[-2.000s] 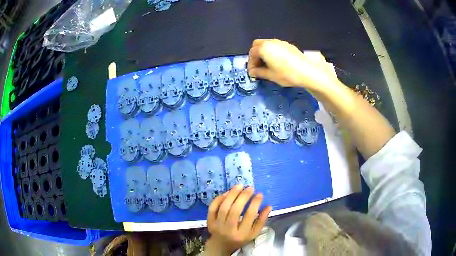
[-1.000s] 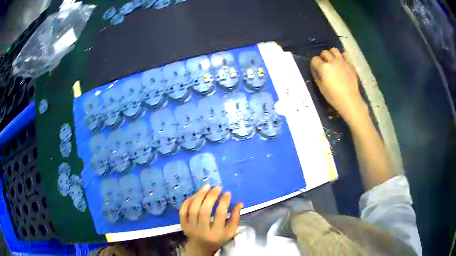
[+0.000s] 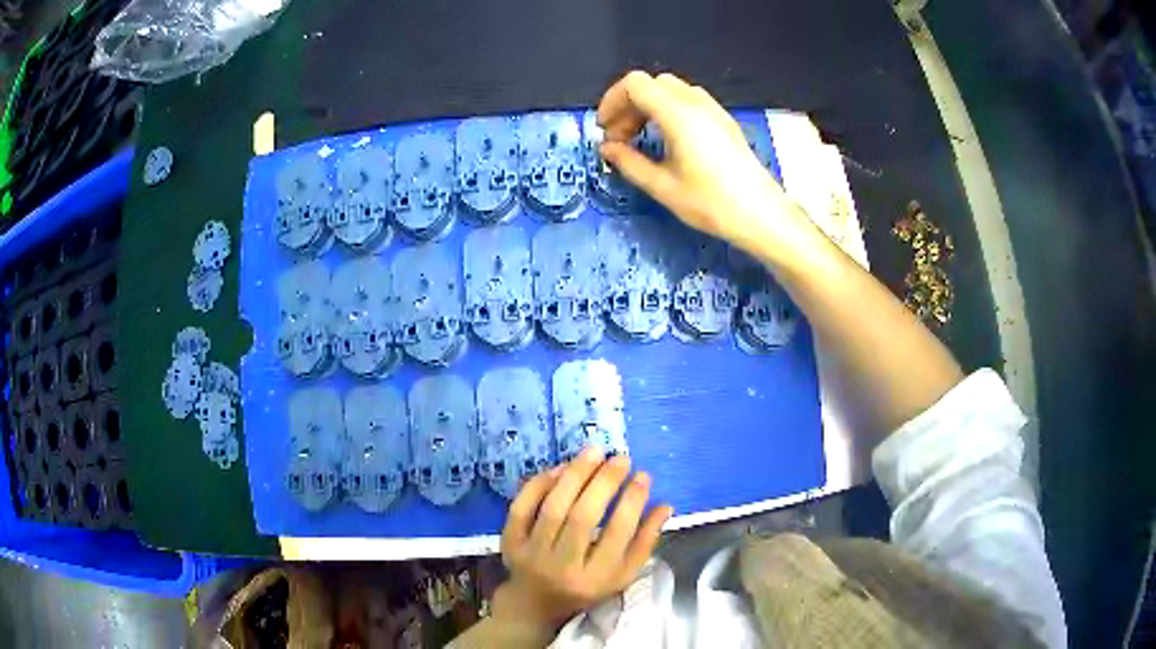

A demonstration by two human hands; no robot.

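Pale blue-grey oval plastic housings (image 3: 441,425) lie in three rows on the bright blue work board (image 3: 723,425). My right hand (image 3: 669,150) is over the top row, thumb and finger bent close together at a housing toward the right. It hides part of that housing and its neighbours; any small piece between the fingertips is too small to tell. My left hand (image 3: 581,526) rests at the board's near edge, fingers slightly apart, fingertips at the lower end of the last bottom-row housing (image 3: 587,396). A pile of small brass pieces (image 3: 928,266) lies right of the board.
Notched round plastic discs (image 3: 218,412) lie on the dark green surface left of the board. A blue crate (image 3: 76,555) with black trays (image 3: 70,380) stands further left. A crumpled clear bag (image 3: 178,36) is at the far left. White backing (image 3: 824,184) shows under the board.
My right hand has moved from the dark surface right of the board to the top row. My left hand stays at the bottom row. The camera view has shifted and turned.
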